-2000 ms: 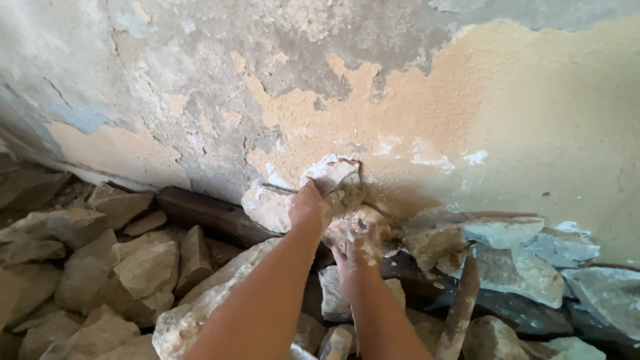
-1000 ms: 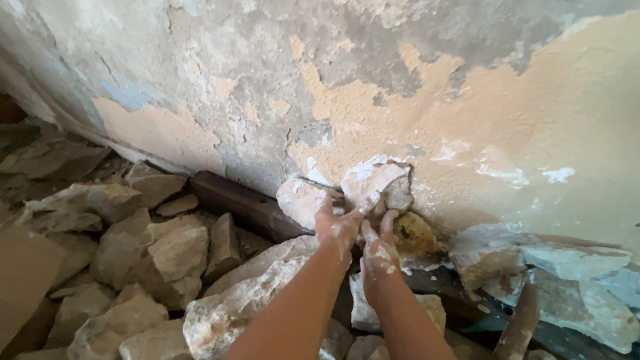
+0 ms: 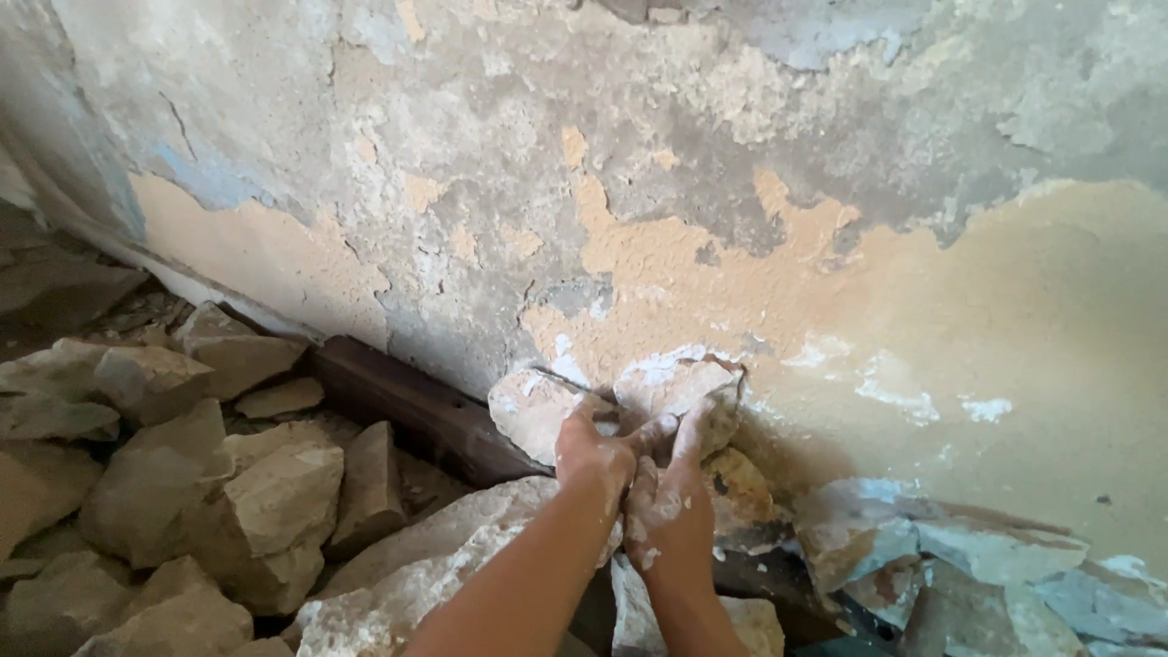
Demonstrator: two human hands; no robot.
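Observation:
A pale rough stone (image 3: 680,388) with white plaster on its top edge leans against the wall, and the fingers of both hands touch its front. My left hand (image 3: 598,452), thumb and fingers spread, lies between this stone and a rounded whitish stone (image 3: 534,411) on its left. Close beside it, my right hand (image 3: 671,493), dusted with white, has fingers pointing up on the pale stone. A yellow-brown stone (image 3: 744,488) sits just right of the right hand. The palms and some fingertips are hidden, so a firm grip cannot be made out.
The wall (image 3: 821,274) has peeling plaster and paint. A dark wooden beam (image 3: 411,401) runs along its foot. Broken stones (image 3: 283,493) pile up at left, a large rough stone (image 3: 438,557) lies below the hands, and painted stone pieces (image 3: 967,547) lie at right.
Both hands stay at the pale stone by the wall. The left hand's fingers have shifted from the stone's upper part to its lower front. The view has moved somewhat.

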